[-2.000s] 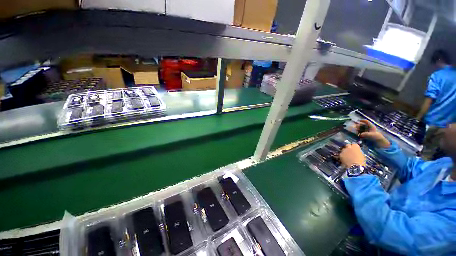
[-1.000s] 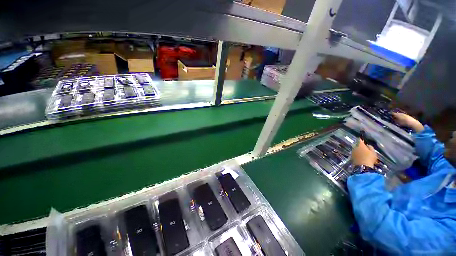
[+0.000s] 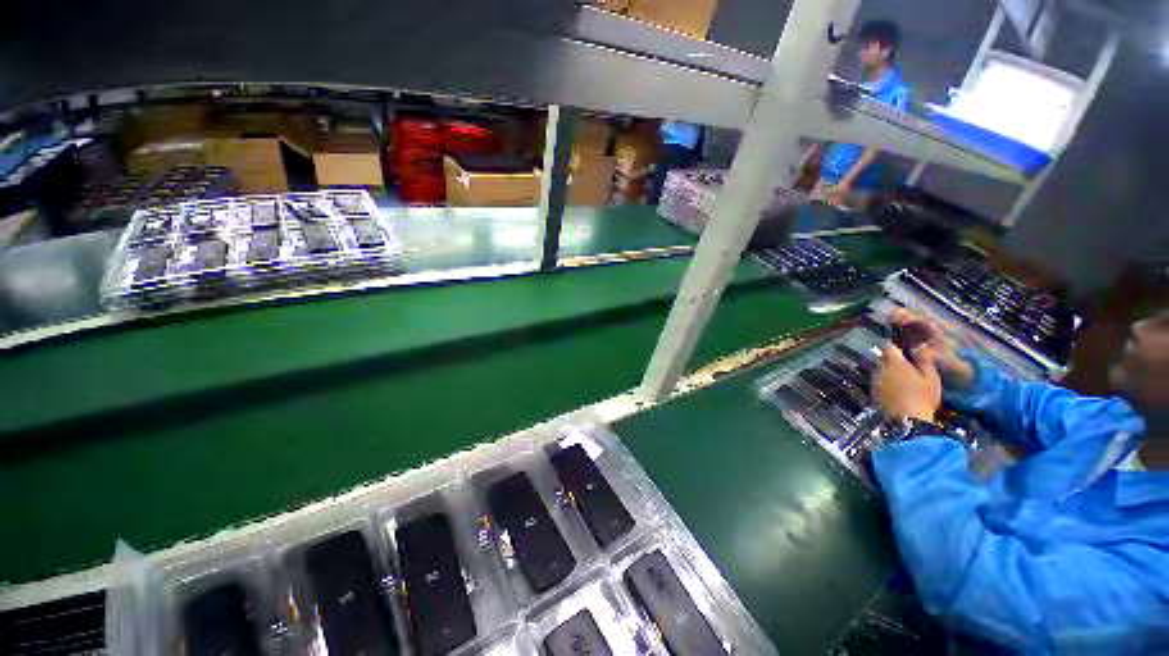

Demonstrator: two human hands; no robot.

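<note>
No hand of mine is in the picture. Nearest in front of me lies a clear blister tray (image 3: 504, 638), cut off by the lower edge. Its pockets hold several black handsets, one of them the middle handset (image 3: 437, 579) of the back row. Small orange and metallic spots show beside some handsets. A small white label (image 3: 580, 443) lies at the tray's far right corner. Part of a dark parts tray (image 3: 54, 624) shows at the lower left edge.
A green conveyor belt (image 3: 321, 372) runs behind the tray. A slanted white post (image 3: 724, 237) stands at its near edge. Stacked clear trays (image 3: 257, 244) lie beyond it. At right, a blue-sleeved worker (image 3: 1013, 513) holds a dark item over another tray. Another person (image 3: 878, 96) stands farther back.
The view has shifted slightly. The worker's far hand has come back from the dark tray to the near hand. A person has appeared in the back. The near tray's handsets look unchanged.
</note>
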